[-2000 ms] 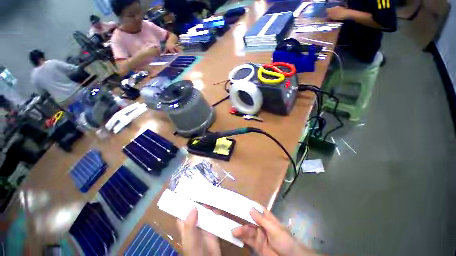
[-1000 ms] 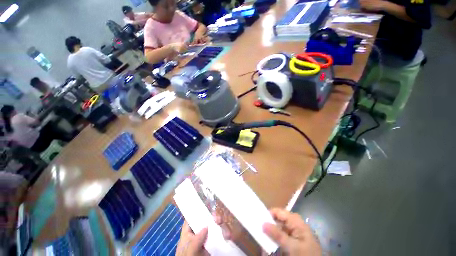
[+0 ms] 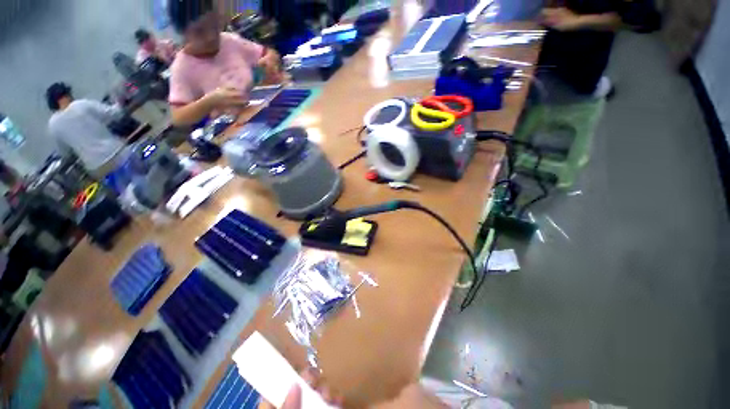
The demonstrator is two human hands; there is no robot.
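A white strip (image 3: 268, 369) lies slanted at the bottom centre, its near end by my left hand (image 3: 298, 395). My left hand is cut off by the bottom edge; its thumb presses on the strip. My right hand (image 3: 412, 398) is blurred and mostly cut off at the bottom edge, right of the strip; its fingers cannot be made out. A blue solar cell sheet (image 3: 232, 390) with pale lines shows partly, left of the strip. A loose heap of silver ribbon pieces (image 3: 316, 287) lies on the brown table (image 3: 392, 319) beyond my hands.
The soldering iron (image 3: 376, 209) rests in its black stand (image 3: 340, 236). Behind are a grey ribbed housing (image 3: 300, 180) and a soldering station (image 3: 452, 148) with white rings (image 3: 392, 153). Dark cell stacks (image 3: 198, 310) stand at left. The table's edge (image 3: 436, 331) and cables are at right. Seated people are beyond.
Both hands have moved down towards the bottom edge. One of the two white strips is no longer visible; the ribbon heap is more exposed. The camera view has shifted.
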